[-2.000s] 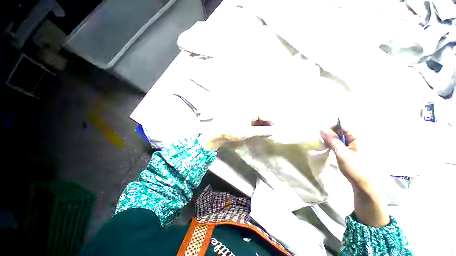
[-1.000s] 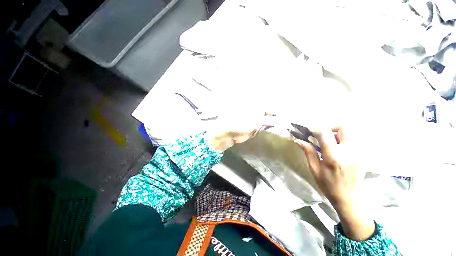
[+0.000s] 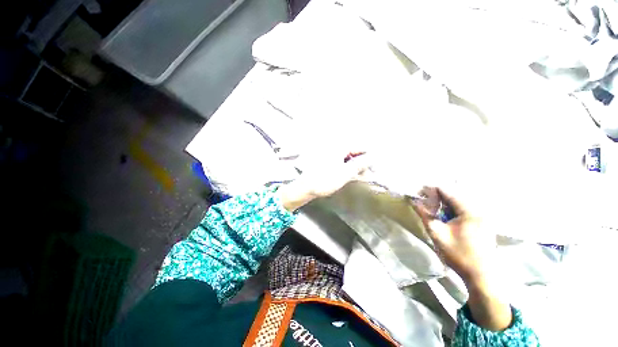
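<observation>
A pale garment (image 3: 400,251), washed out by glare, lies on the white table and hangs over its near edge. My left hand (image 3: 328,181) holds the garment's folded edge at the centre, fingertips pinched on it. My right hand (image 3: 457,227) is to the right at the same edge, with dark thread snips (image 3: 445,213) held in it, partly hidden by the fingers. The blades are hard to make out against the cloth.
Crumpled cloth (image 3: 583,68) lies at the upper right. A dark label (image 3: 593,159) shows at the right. A grey bin (image 3: 169,41) stands beyond the table's left corner, and a green crate (image 3: 101,284) is at the lower left.
My right hand first moved left towards my left hand with the snips, then slightly right and down. The snips' blades, clear one second ago, are now less visible. The view has shifted slightly.
</observation>
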